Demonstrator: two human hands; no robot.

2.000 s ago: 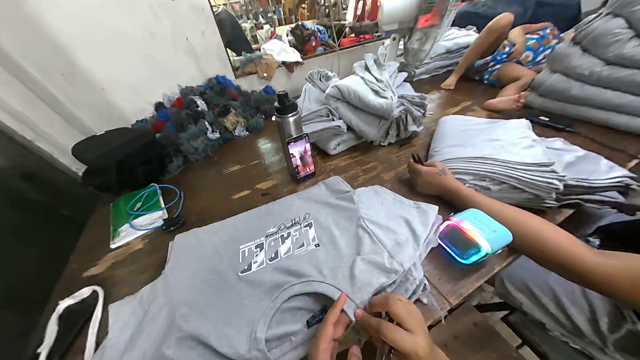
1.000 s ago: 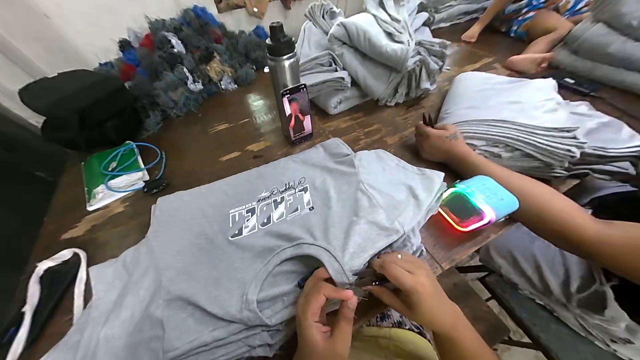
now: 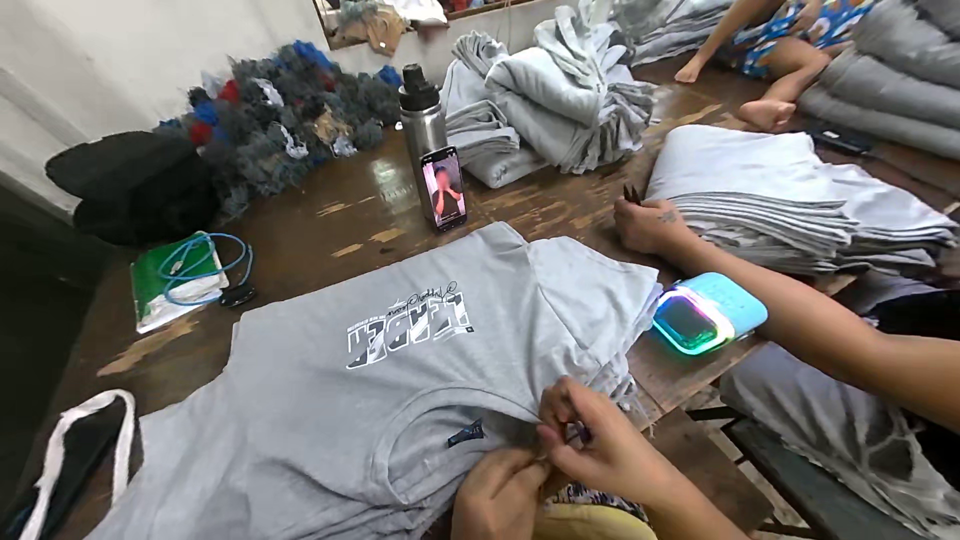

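A grey T-shirt [image 3: 300,382] with a printed chest lies spread on the wooden table, its neckline toward me. My left hand [image 3: 501,484] pinches the collar just right of the dark neck label [image 3: 466,433]. Close beside it, my right hand [image 3: 589,431] has thumb and fingers closed at the collar's right edge; a small dark item shows partly inside that hand, too hidden to name. More grey fabric lies under the shirt's right sleeve.
A lit blue speaker-like device [image 3: 709,311] sits at the table edge, beside a co-worker's arm [image 3: 810,315]. Beyond are a phone [image 3: 444,187] against a steel bottle [image 3: 424,127], folded grey shirts [image 3: 750,187], fabric scraps [image 3: 285,112] and a green booklet [image 3: 176,274] with a blue cable.
My right hand has risen slightly relative to my left, with its fingers more closed at the collar's right edge. The co-worker's hand stays beside the folded stack.
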